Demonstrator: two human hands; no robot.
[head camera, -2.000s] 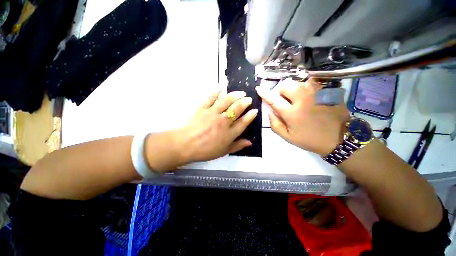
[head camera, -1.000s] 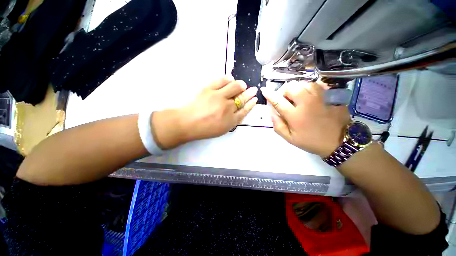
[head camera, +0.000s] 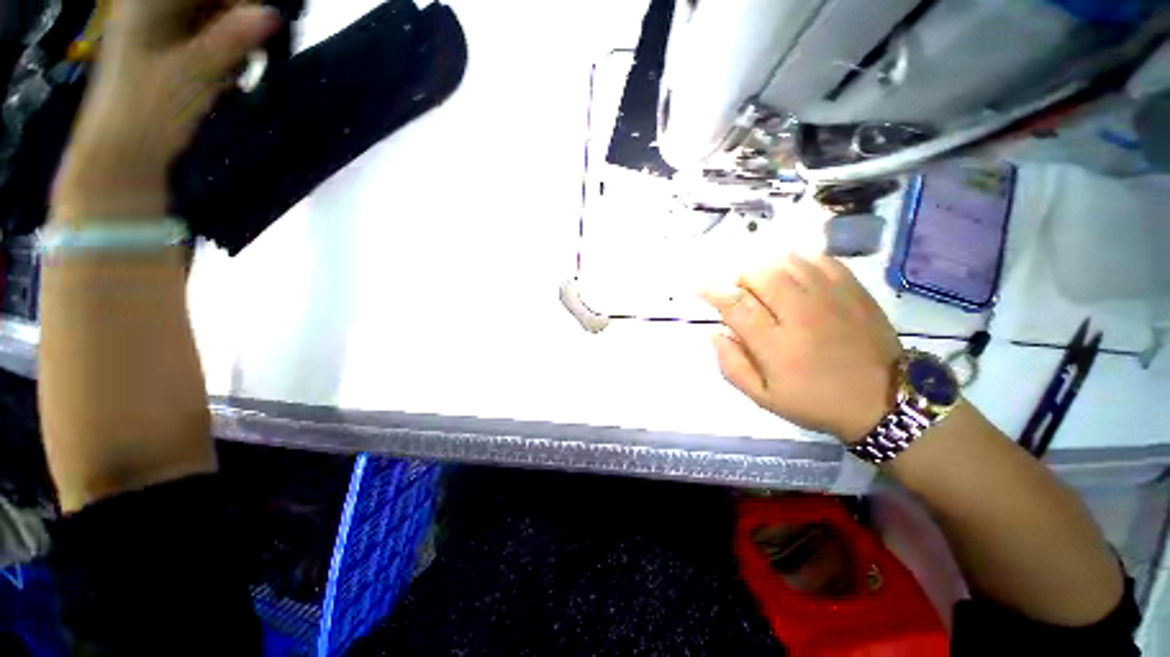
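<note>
The black fabric piece (head camera: 640, 122) lies behind and left of the needle area (head camera: 751, 193), partly hidden by the machine head. My right hand (head camera: 815, 347) rests on the white table in front of the needle, fingers slightly spread, holding nothing. The stack of black speckled cut pieces (head camera: 340, 122) lies at the upper left. My left hand (head camera: 161, 84) is blurred and cut off by the top edge, over the dark fabric at the left end of the stack. Whether its fingers grip fabric cannot be told.
The sewing machine head (head camera: 885, 77) fills the upper right. A phone (head camera: 956, 238) and dark thread snips (head camera: 1062, 389) lie right of my right hand. A measuring tape (head camera: 552, 449) runs along the front edge. Below are a blue basket (head camera: 372, 552) and a red container (head camera: 853, 590).
My left hand has left the needle area and moved to the upper left. The black piece has moved back, away from my fingers. My right hand has shifted slightly toward the front edge.
</note>
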